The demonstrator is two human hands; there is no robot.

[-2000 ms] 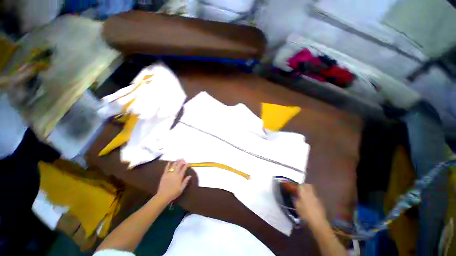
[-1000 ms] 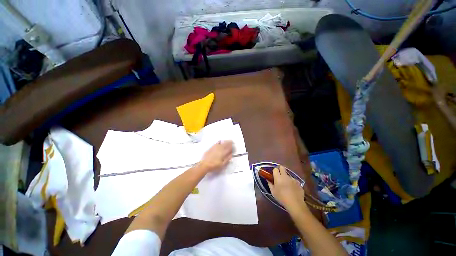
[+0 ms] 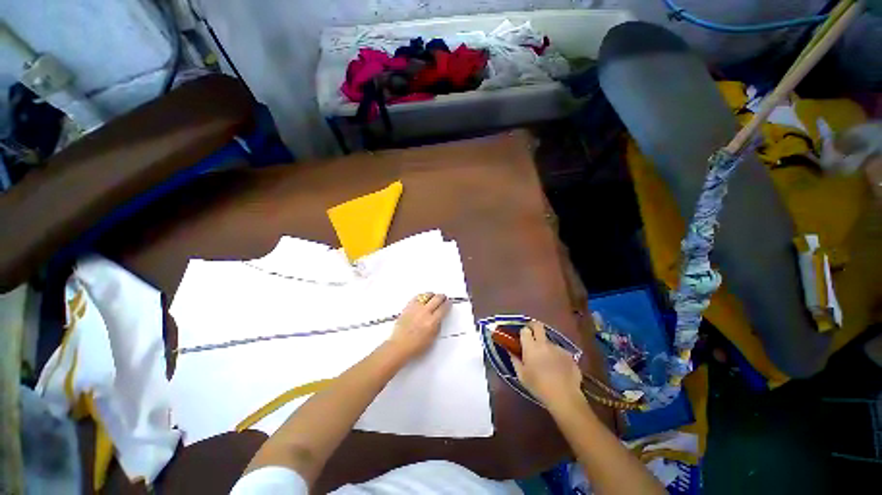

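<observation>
A white garment panel (image 3: 232,300) lies flat on the brown table, with a dark seam line across it and a curved mustard strip at its lower part. A mustard pocket piece or flap (image 3: 365,222) shows at its upper edge. My left hand (image 3: 422,322) rests on the panel near its right edge, over the seam line, fingertips down. My right hand (image 3: 543,363) holds the red-brown handle of the steam iron (image 3: 503,367), which sits on the table just right of the panel's edge.
A crumpled white and mustard pile (image 3: 121,338) lies at left. A brown padded board (image 3: 126,174) is behind left, a grey padded board (image 3: 696,174) at right. A white trough (image 3: 334,72) with coloured cloth stands by the wall. The wrapped cord (image 3: 698,261) rises above a blue crate (image 3: 619,307).
The view swung right, then settled. The iron went from the panel's lower end to beside its right edge. My left hand moved from the lower edge onto the seam near the right edge.
</observation>
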